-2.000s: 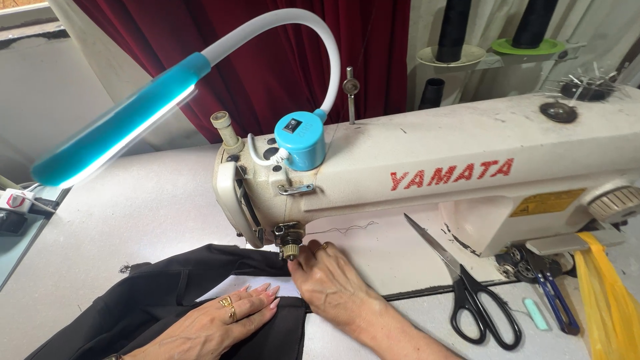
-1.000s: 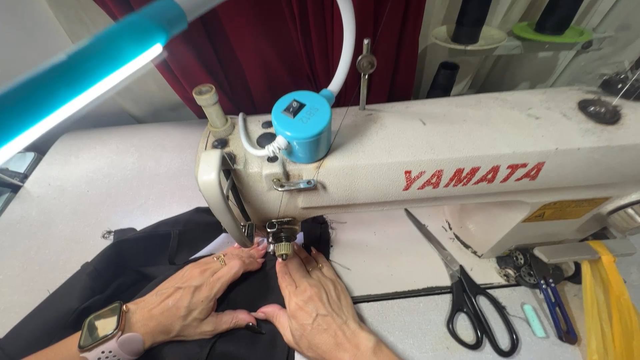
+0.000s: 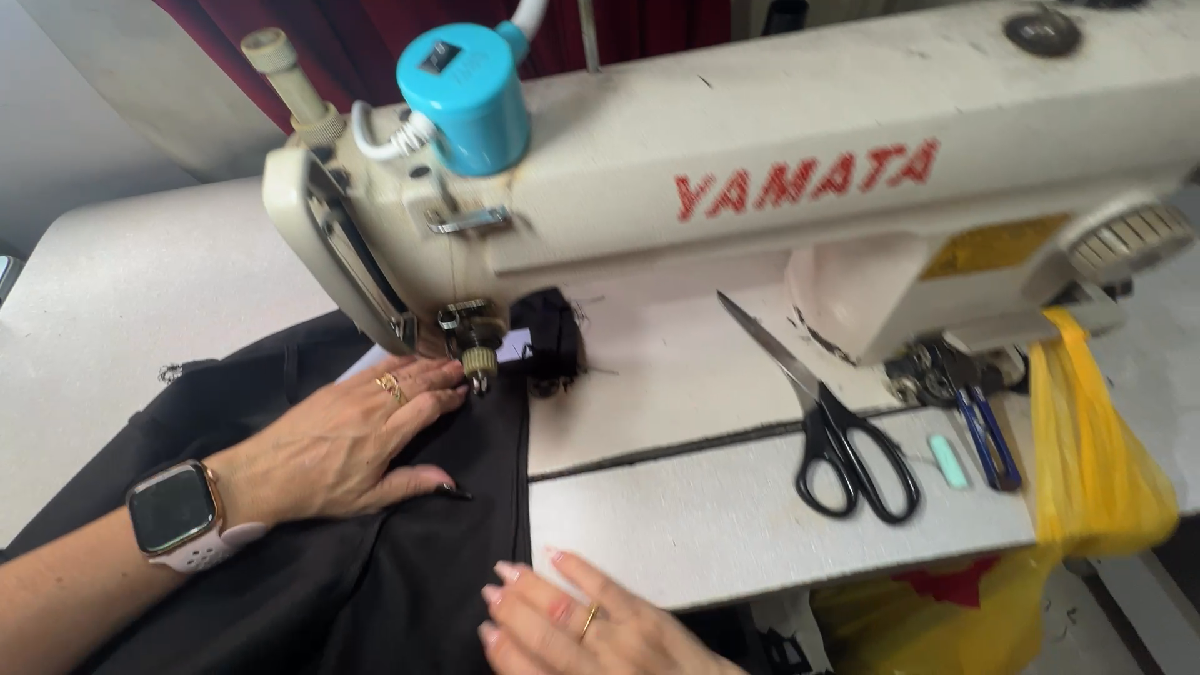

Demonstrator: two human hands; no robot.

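Black fabric (image 3: 422, 562) lies over the bed of a Yamata sewing machine (image 3: 750, 159) and hangs toward me. My left hand (image 3: 347, 431), with a watch on its wrist, rests flat on the fabric, its fingertips just left of the needle and thread tension area (image 3: 478, 356). A folded black end of the fabric with a white piece (image 3: 516, 346) shows behind the needle area. My right hand (image 3: 591, 619) is at the fabric's right edge near the table front, fingers slightly bent and apart; whether it touches the fabric is unclear.
Black-handled scissors (image 3: 834, 441) lie on the table (image 3: 675, 525) right of the fabric. Beside them are a pale green chalk piece (image 3: 948, 461) and blue-handled thread snips (image 3: 987, 441). A yellow plastic bag (image 3: 1097, 431) hangs at the right. A blue lamp base (image 3: 464, 103) sits on the machine head.
My right hand has moved from beside the needle toward me, to the table's front edge. My left hand stays on the fabric near the needle. The view has come closer.
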